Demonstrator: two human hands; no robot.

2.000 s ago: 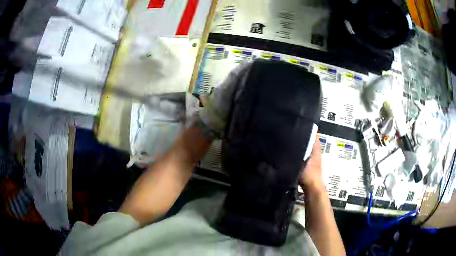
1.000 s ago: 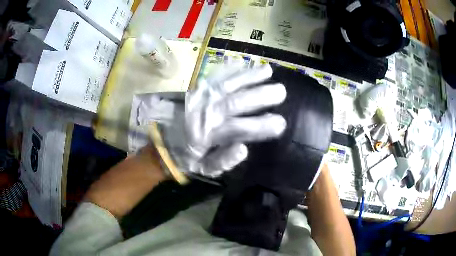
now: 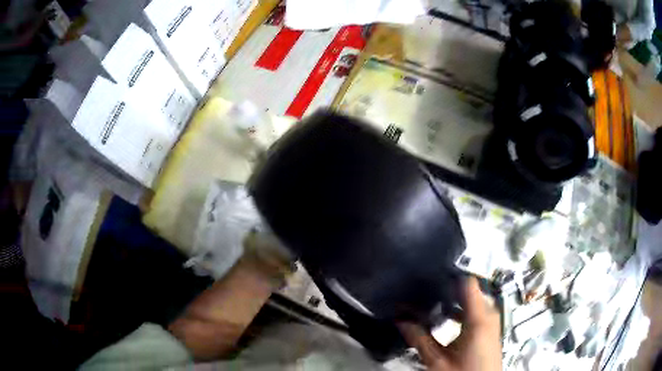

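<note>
A black fan unit (image 3: 356, 210) is tilted in front of me, its smooth drum side facing up and its narrower part towards the lower right. My left hand (image 3: 267, 255) wears a white glove and is at the fan's left edge; its fingers are hidden behind the housing. My bare right hand (image 3: 464, 337) grips the fan's lower right part with thumb and fingers. A small bright white patch shows beside the right fingers; I cannot tell what it is.
Other black fans (image 3: 552, 138) stand in a row at the upper right. White printed cartons (image 3: 120, 119) are at the upper left, beside a red-striped carton (image 3: 308, 65). A blurred bottle (image 3: 248, 119) is on the yellowish board (image 3: 181, 181). White scraps (image 3: 559, 311) lie at the right.
The fan has turned and tilted, its head now towards the upper left. My gloved left hand, spread over it before, is now at its left edge. My right hand's fingers now show. The view has shifted.
</note>
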